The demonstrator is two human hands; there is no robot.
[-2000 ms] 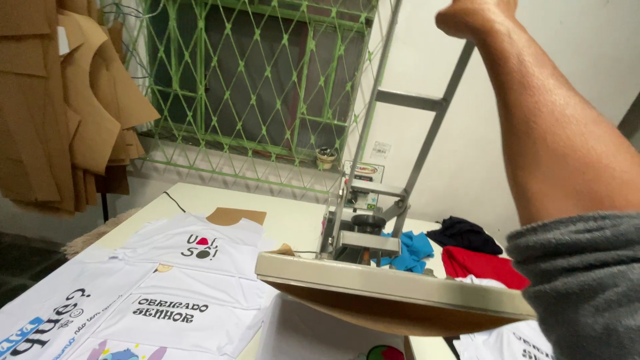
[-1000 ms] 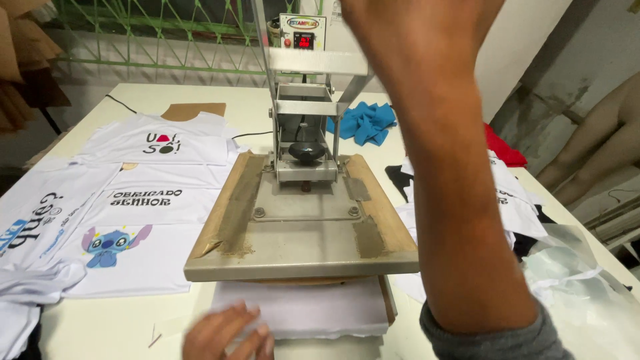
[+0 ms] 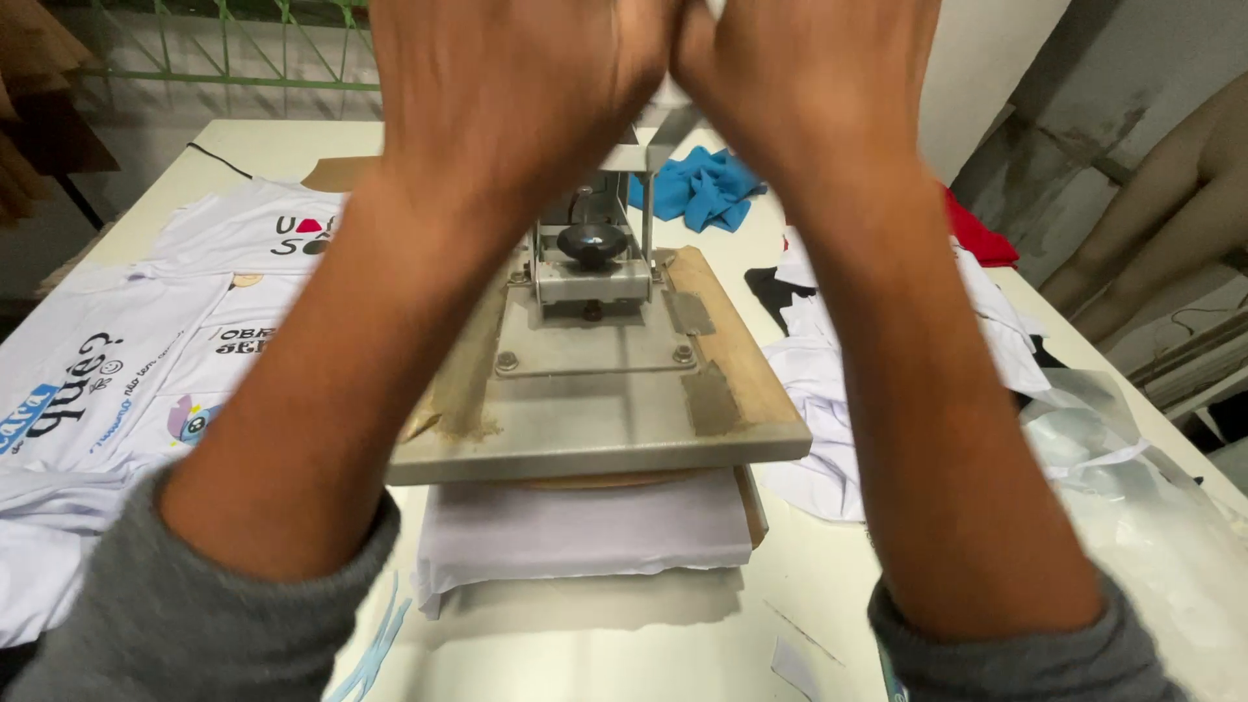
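My left hand (image 3: 526, 68) and my right hand (image 3: 799, 68) are raised close together at the top edge, above the heat press. Their fingers and whatever they hold lie beyond the frame or are hidden. Below them the press's upper platen (image 3: 604, 419) lies level over a white cloth (image 3: 585, 531) that hangs out at the front. A round black knob (image 3: 592, 244) sits at the middle of the metal frame. The handle's grip cannot be seen; only part of its grey arm (image 3: 673, 132) shows between my wrists.
Printed white shirts (image 3: 127, 361) lie on the table's left. Blue cloth (image 3: 707, 190) is behind the press; white garments (image 3: 814, 390), red cloth (image 3: 980, 234) and a clear plastic bag (image 3: 1131, 468) lie right. Light blue strips (image 3: 375, 648) are at the front.
The upper platen, tilted up two seconds ago, is now down. My left hand has risen from beside the press's front to join my right at the top. The view has tilted down since the first frame.
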